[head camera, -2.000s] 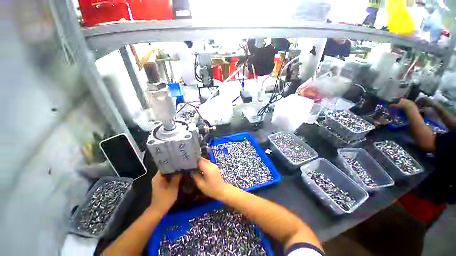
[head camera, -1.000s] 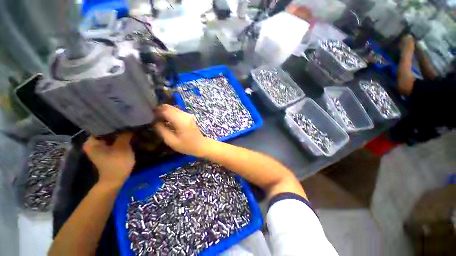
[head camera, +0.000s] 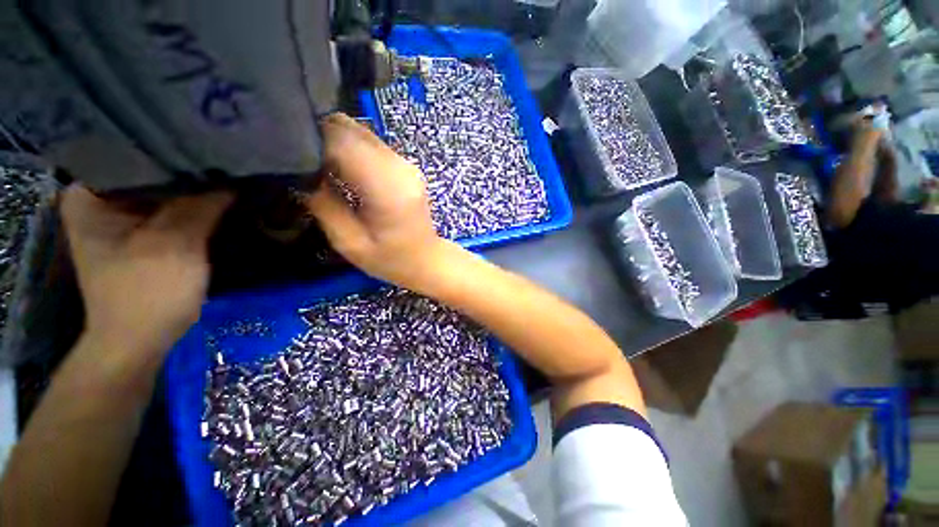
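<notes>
The grey press head (head camera: 196, 93) with dark handwritten marks fills the upper left. My left hand (head camera: 144, 257) is under its lower left edge, fingers hidden by the head. My right hand (head camera: 376, 201) is at its lower right edge, fingers curled toward the dark bed; small bright rings show against the palm and fingers. What the fingertips do is hidden in shadow. The near blue tray (head camera: 523, 437) is full of short metal cylinders (head camera: 360, 401), with small rings at its far left corner. The far blue tray (head camera: 561, 211), also full of cylinders, is beyond my right hand.
Clear plastic bins (head camera: 674, 257) with small metal parts stand on the dark bench at the right. Another bin is partly visible at the left edge. Another person's arm (head camera: 855, 175) is at the far right. A cardboard box (head camera: 798, 458) is on the floor at the lower right.
The view has moved closer and lower, so the press head and near tray look larger and the shelf is out of view. My hands remain at the press head.
</notes>
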